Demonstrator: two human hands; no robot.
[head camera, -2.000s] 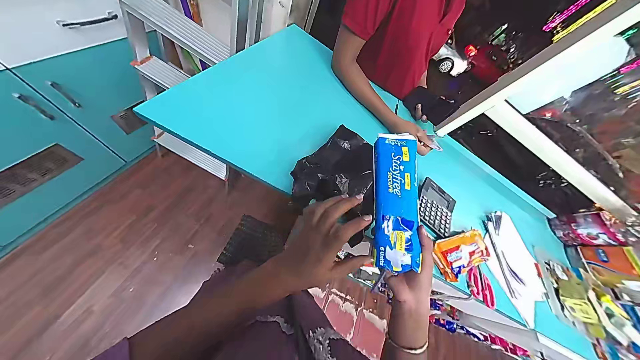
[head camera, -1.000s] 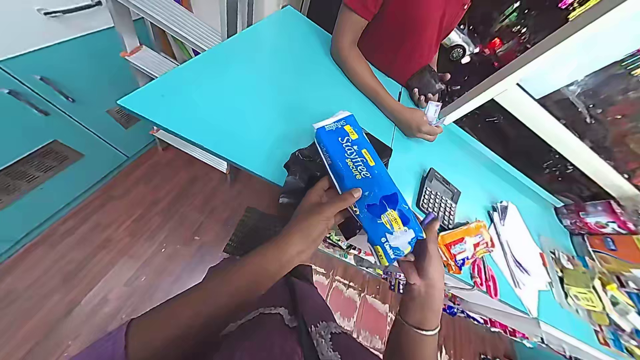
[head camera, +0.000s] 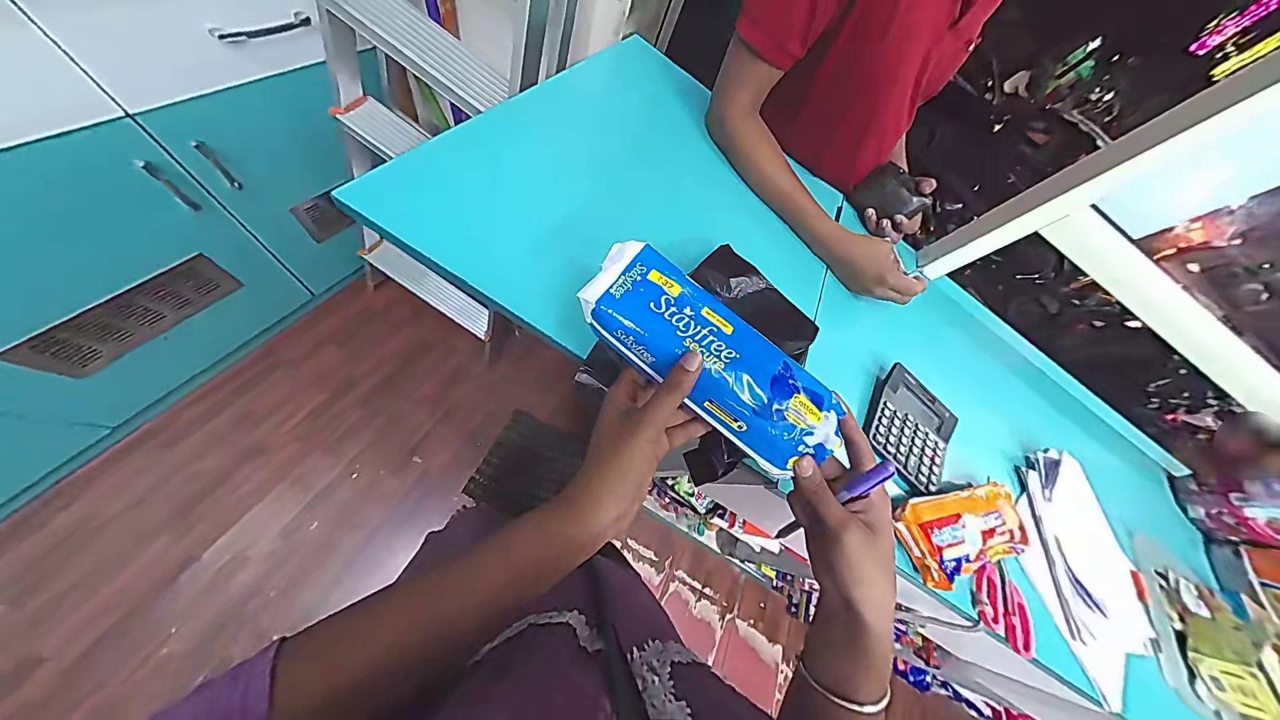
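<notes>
A blue Stayfree pack of sanitary pads (head camera: 715, 365) is held tilted above the counter's near edge. My left hand (head camera: 640, 430) grips its lower left side, the thumb on its front. My right hand (head camera: 845, 510) holds its lower right end and also has a purple pen (head camera: 865, 482) between the fingers. Behind the pack, partly hidden by it, a black plastic bag (head camera: 765, 305) lies on the turquoise counter (head camera: 560, 150). A calculator (head camera: 910, 430) lies to the right of my right hand.
Across the counter stands a person in a red shirt (head camera: 850, 90), a dark object (head camera: 890, 200) in one hand. An orange packet (head camera: 960, 530), pink-handled scissors (head camera: 1002, 608) and papers (head camera: 1085, 570) lie at the right. A metal ladder (head camera: 425, 60) stands beyond the counter, by turquoise cabinets (head camera: 230, 130).
The pack, upright two seconds ago, has been tilted to the left, and my left hand has closed on its side. The other person's near hand has moved from the note it held up to the window frame's edge.
</notes>
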